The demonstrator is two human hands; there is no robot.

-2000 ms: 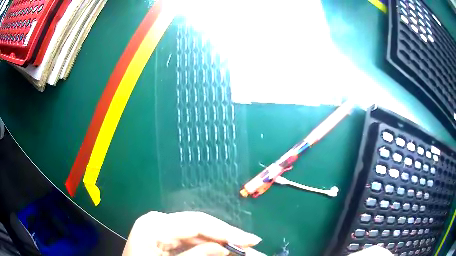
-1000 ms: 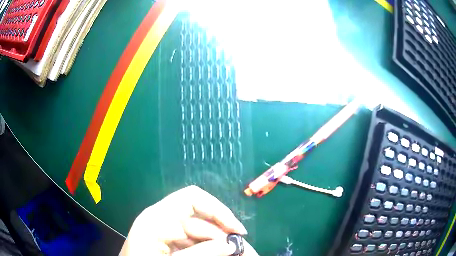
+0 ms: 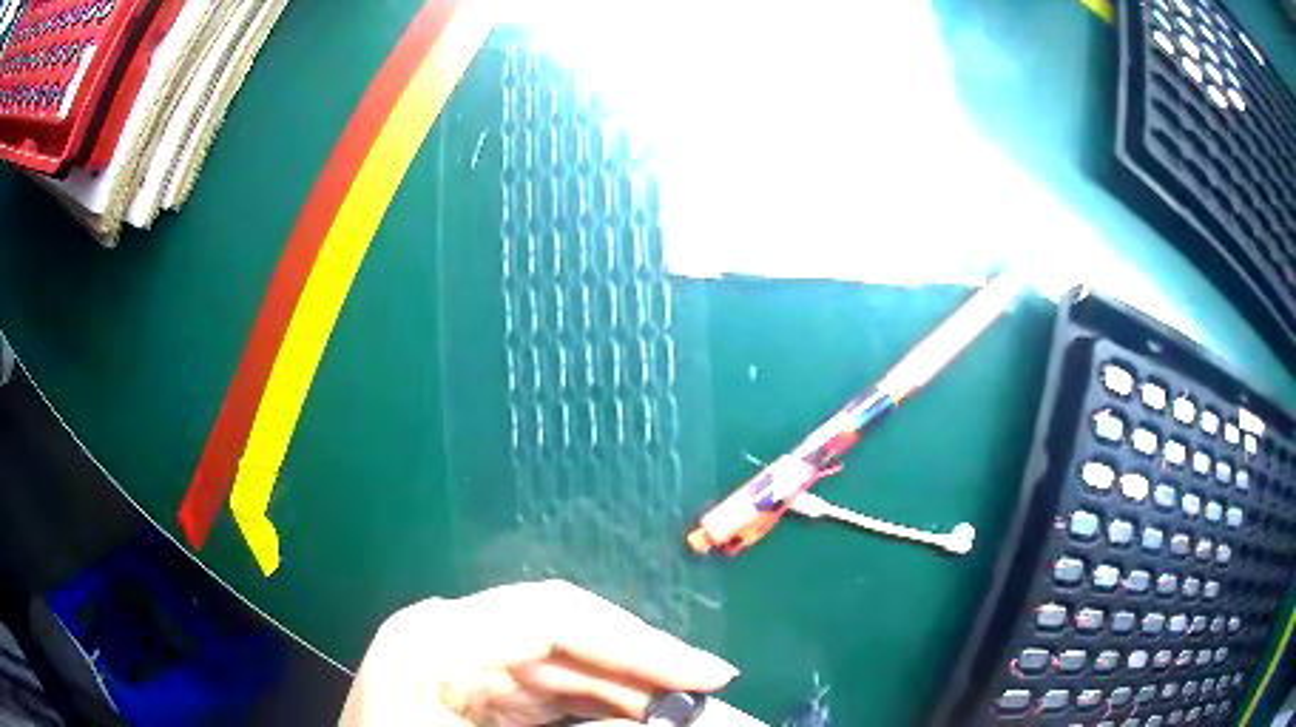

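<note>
My left hand (image 3: 519,660) is at the bottom centre, cut off by the lower edge. Its thumb and fingers pinch a small dark, rounded component (image 3: 675,706) with a shiny face. My right hand is not clearly in view; a bit of skin right of the component, at the bottom edge, cannot be told apart. A clear die-cut sheet (image 3: 590,313) with rows of small oblong outlines lies on the green mat above my left hand. The black component tray (image 3: 1045,426) stands at the right, with many pockets holding small silver parts.
An orange-red patterned pen (image 3: 853,419) and a thin white swab (image 3: 895,531) lie between sheet and tray. Dark film scraps (image 3: 807,706) are at the bottom. A glaring white sheet (image 3: 810,142), red and yellow tape (image 3: 316,291), a second black tray (image 3: 1208,156), a red tray (image 3: 54,128) on stacked papers and a blue bin (image 3: 157,639) surround them.
A right fingertip seen over the black tray's lower edge two seconds ago is gone. My left hand rose with the component, then lowered again, and the component's face has turned.
</note>
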